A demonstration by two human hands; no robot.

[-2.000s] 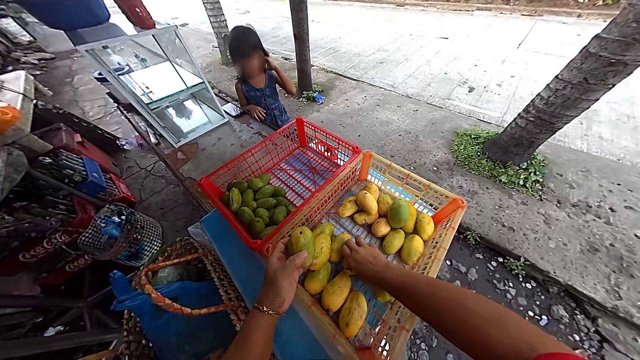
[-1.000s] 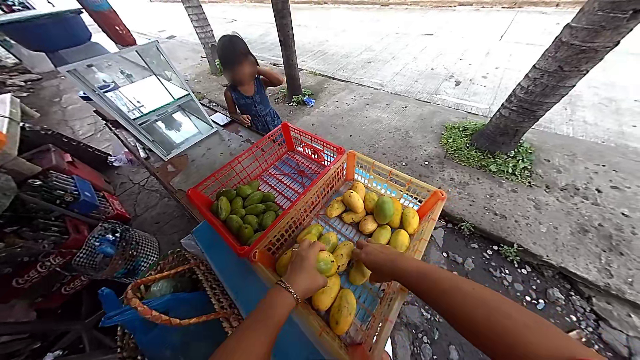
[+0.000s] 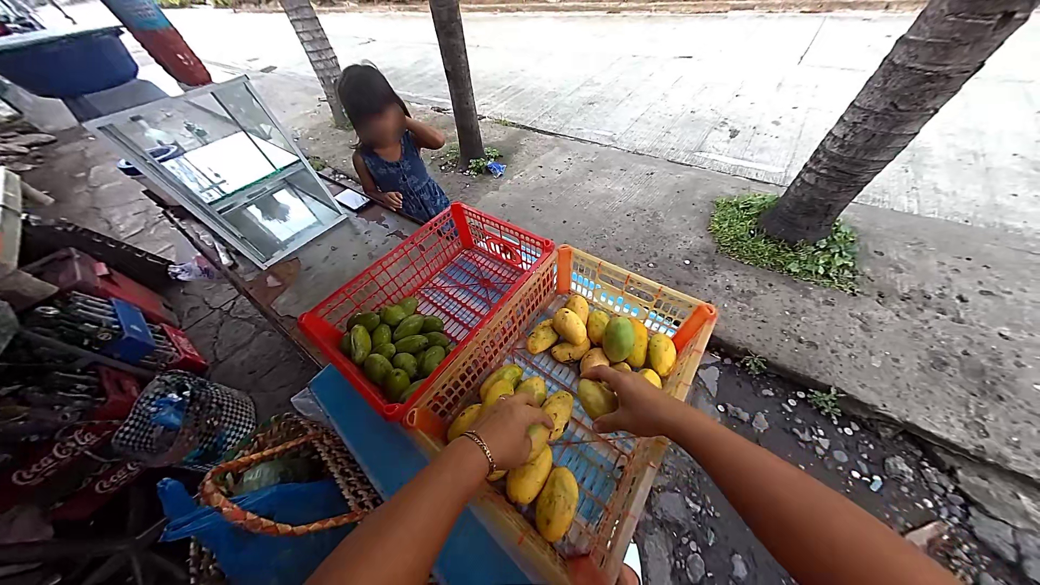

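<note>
Yellow mangoes lie in two groups inside a yellow plastic crate with orange corners. My left hand, a bracelet at its wrist, rests over the near-left group with its fingers on a mango that it partly hides. My right hand has its thumb and fingers around a yellow-green mango at the near side of the far group. One greener mango lies just beyond it. Against the crate's left side stands a red plastic crate with small green mangoes in its near-left part.
A person stands behind the red crate, beside a glass display case. At lower left are a woven basket with a blue plastic bag, a checkered basket and bottle crates. Tree trunks rise from the pavement.
My right hand has moved away from my left hand, toward the far group, and now holds a mango there. A greenish mango showed in my left hand two seconds ago.
</note>
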